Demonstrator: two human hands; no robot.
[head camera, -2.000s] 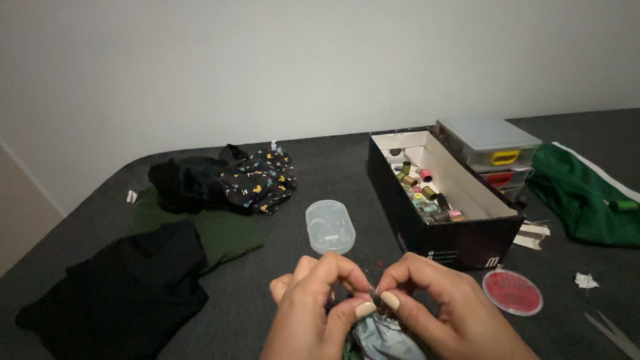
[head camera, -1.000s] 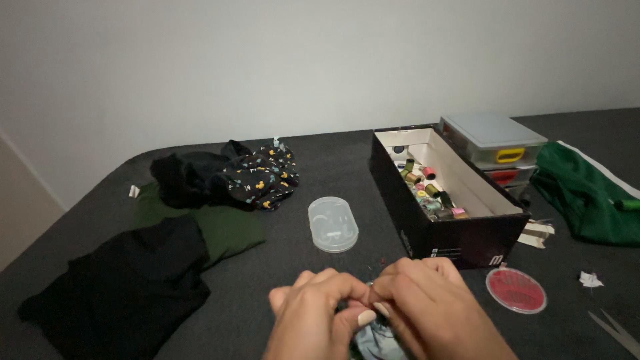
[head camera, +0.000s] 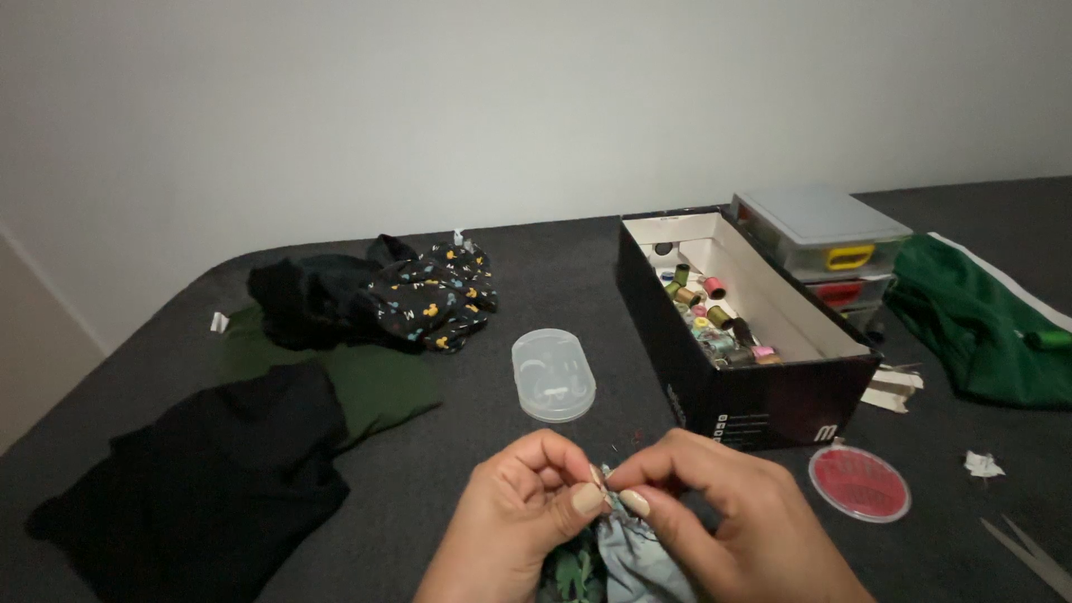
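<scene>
At the bottom centre, my left hand (head camera: 528, 511) and my right hand (head camera: 720, 511) meet at the fingertips, pinching the gathered edge of a light grey-blue and green patterned cloth (head camera: 641, 557). Any needle or thread between the fingers is too small to tell. Beyond my hands lies a clear oval plastic container (head camera: 554, 375). To the right of it stands a long black cardboard box (head camera: 779, 406) holding several thread spools (head camera: 718, 316). A round red case with a clear rim (head camera: 858, 483) lies right of my right hand, with the blades of scissors (head camera: 1030, 553) at the right edge.
On the left lie a black garment (head camera: 201, 477), a dark green cloth (head camera: 385, 389) and a black printed cloth (head camera: 435, 297). Behind the box stands a plastic drawer unit (head camera: 821, 230). Green fabric (head camera: 963, 327) and a crumpled white scrap (head camera: 982, 465) are at right.
The fingers of my right hand have spread out from the tighter bunch seen one second ago, and more of the cloth shows below them.
</scene>
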